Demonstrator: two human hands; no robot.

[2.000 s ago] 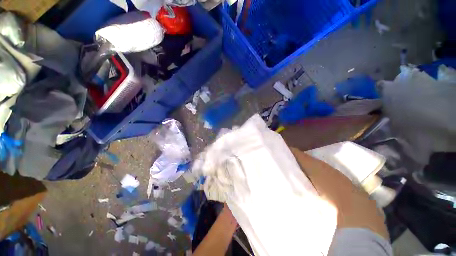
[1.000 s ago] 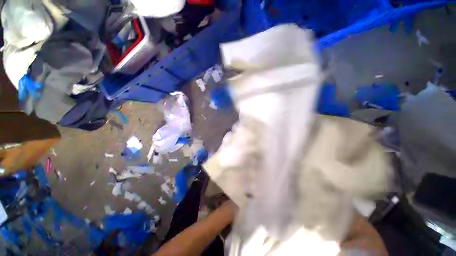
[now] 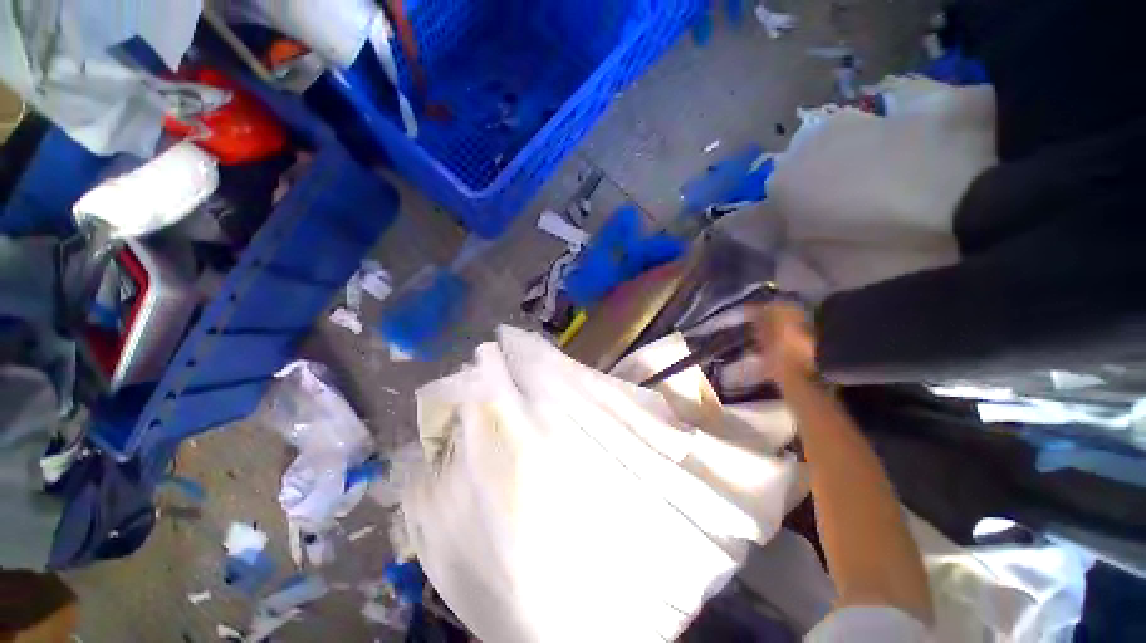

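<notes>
A cream-white garment (image 3: 566, 502) spreads in loose folds across the lower middle, its far edge raised to a soft point. My right hand (image 3: 784, 342) is beyond the garment's right side, at the end of my bare forearm. It is small and blurred, beside a dark narrow object (image 3: 704, 354) that lies across the garment's far right edge. Whether my fingers hold that object cannot be told. My left hand does not show.
Blue crates (image 3: 484, 207) stand on the scrap-littered floor ahead and at left. A white plastic bag (image 3: 314, 440) lies on the floor. Grey cloth (image 3: 880, 189) and a person's dark-clothed limb (image 3: 905, 327) are at right. Crumpled grey cloth is at far left.
The garment was held up and swung; now it lies spread lower down. My right hand has moved out from it to the upper right. My left forearm has gone from view.
</notes>
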